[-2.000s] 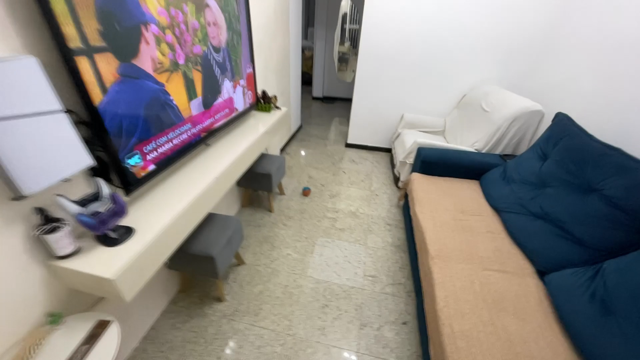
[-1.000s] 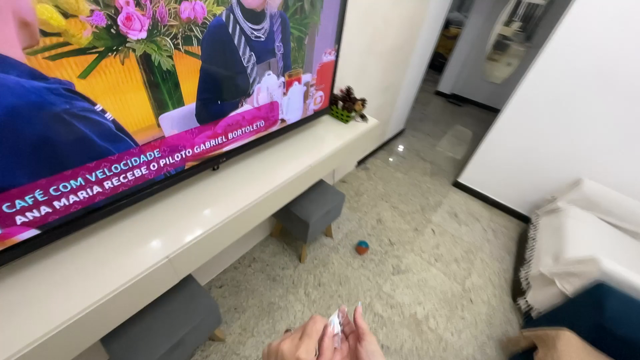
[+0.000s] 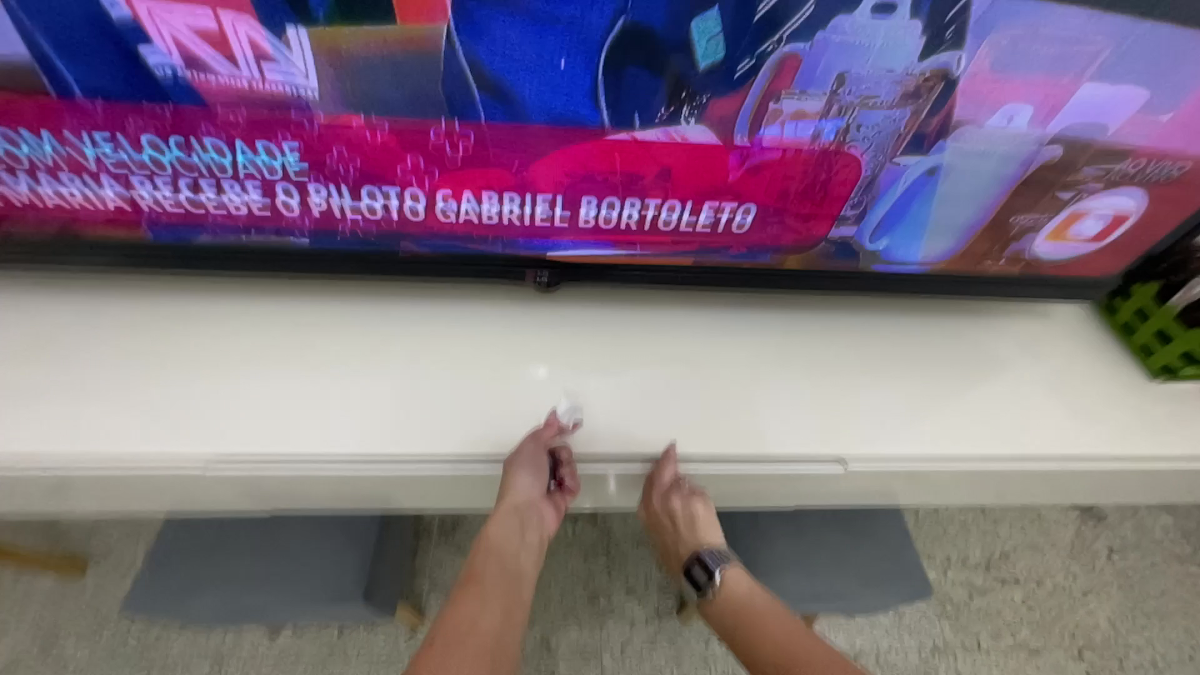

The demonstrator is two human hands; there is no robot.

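My left hand [image 3: 542, 473] pinches a small whitish thing [image 3: 568, 412] between thumb and fingertip, just over the front edge of a cream wall shelf [image 3: 375, 375]. Blur hides what the small thing is. At the same edge, a little to the right, my right hand [image 3: 677, 506] has its index finger pointing forward and its other fingers curled; nothing shows in it. A metal wristwatch [image 3: 705, 570] is on my right wrist. Behind the shelf top stands a large, lit television [image 3: 544, 272].
Two grey upholstered stools [image 3: 262, 572] [image 3: 825, 562] stand under the shelf, one on each side of my arms. A green lattice basket [image 3: 1158, 328] sits at the shelf's right end. Speckled stone flooring [image 3: 1059, 600] lies below.
The view has turned left toward the television and shelf. My hands were close together over the floor one second ago; now they are apart at the shelf's front edge.
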